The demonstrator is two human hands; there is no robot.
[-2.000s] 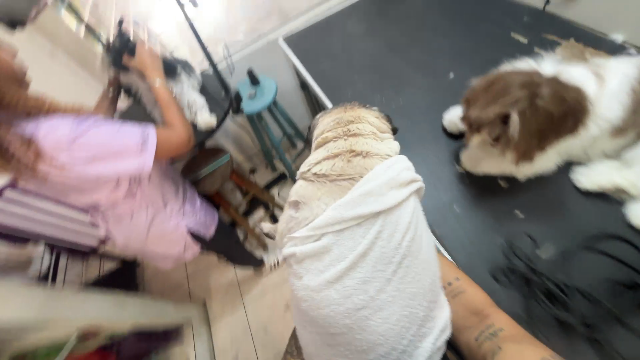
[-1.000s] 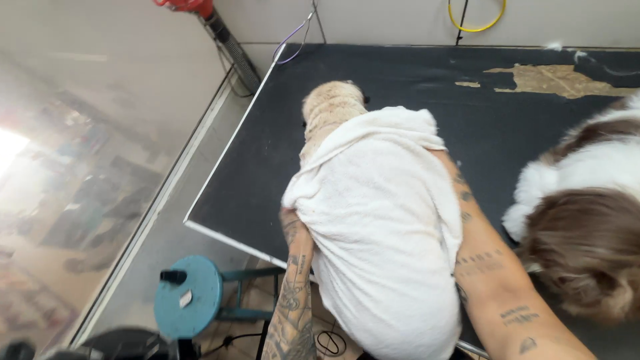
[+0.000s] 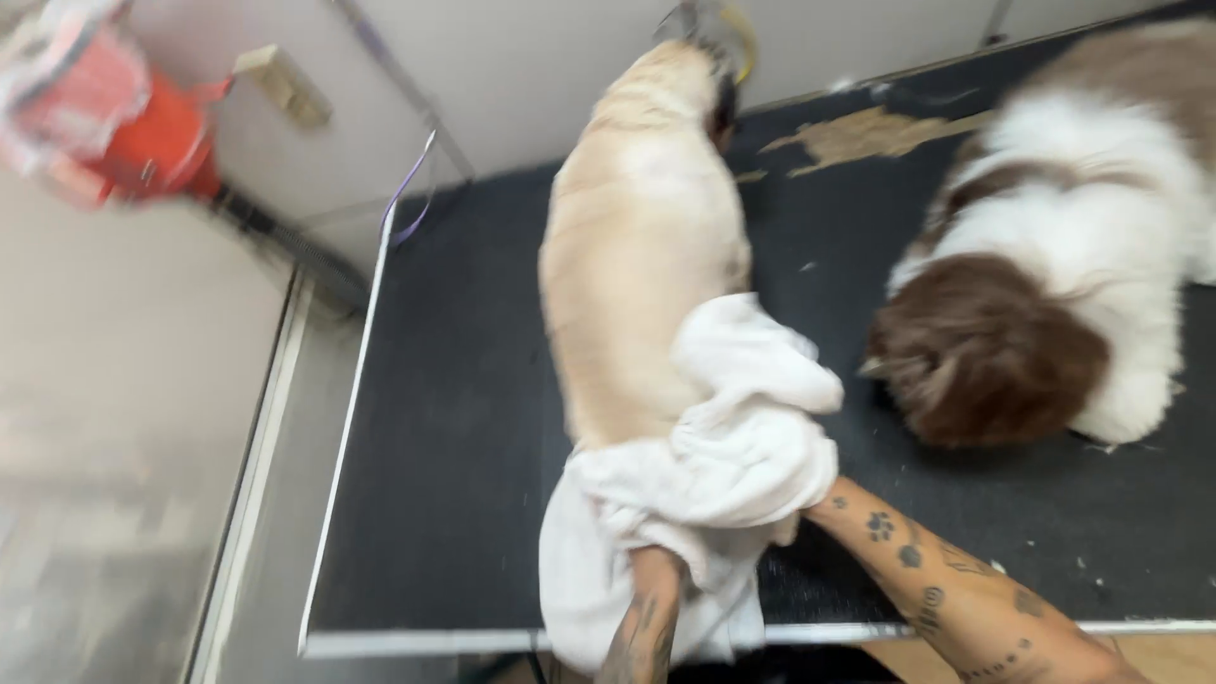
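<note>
A fawn dog with a dark face (image 3: 646, 247), seen from above and behind, stands on the black table (image 3: 437, 427), head toward the wall. A white towel (image 3: 722, 465) is bunched over its rear and hangs over the near edge. My left hand (image 3: 655, 565) reaches in under the towel's folds, its fingers hidden. From the right my right hand (image 3: 807, 508) goes into the same cloth, covered by it beyond the wrist. Whether either hand grips the towel or the dog does not show.
A brown and white long-haired dog (image 3: 1073, 247) lies on the table at the right. Torn brown patches (image 3: 864, 138) mark the far surface. A purple loop (image 3: 408, 204) hangs at the far left corner. A blurred red device (image 3: 161, 133) is at upper left, near a glass panel (image 3: 114, 399).
The towel has slid from the dog's back down to its rear, baring the back. The dog is now on the table, farther from me. The view has swung right from the room with another person.
</note>
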